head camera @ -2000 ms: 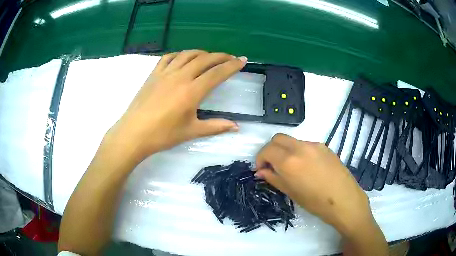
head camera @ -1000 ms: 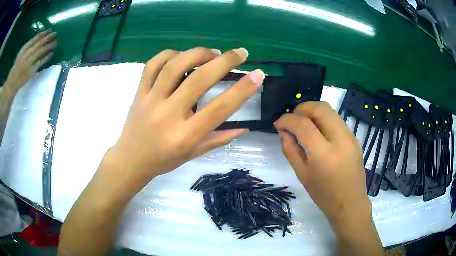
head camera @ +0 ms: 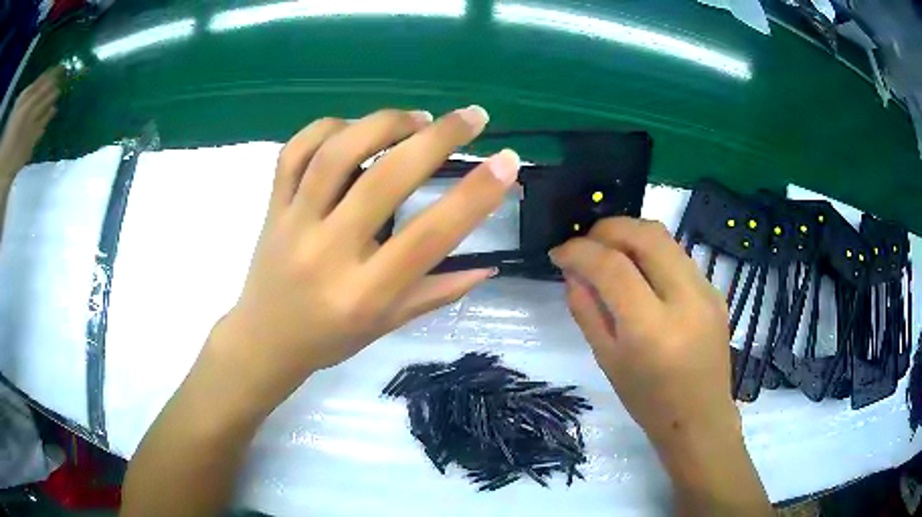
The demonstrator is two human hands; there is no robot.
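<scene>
A black phone middle frame [head camera: 581,172] lies in front of me, its solid end with yellow dots at the right. My left hand [head camera: 354,222] spreads over its window part and holds it, thumb at the lower rail. My right hand [head camera: 642,303] has thumb and fingertips pinched at the frame's lower edge near the solid end. Whether a side key is between those fingertips is hidden. A pile of side keys [head camera: 490,419] lies on the white foam sheet below the frame.
Fanned frames [head camera: 799,293] lie at the right on the white foam sheet [head camera: 192,263]. A green belt [head camera: 334,71] runs behind. A shiny tape strip [head camera: 102,273] crosses the sheet at left. Another person's hand [head camera: 30,116] is at the far left edge.
My right hand has moved from the pile up to the frame's lower edge. The left hand stays over the frame, which is tilted. The frame on the belt has passed left out of view.
</scene>
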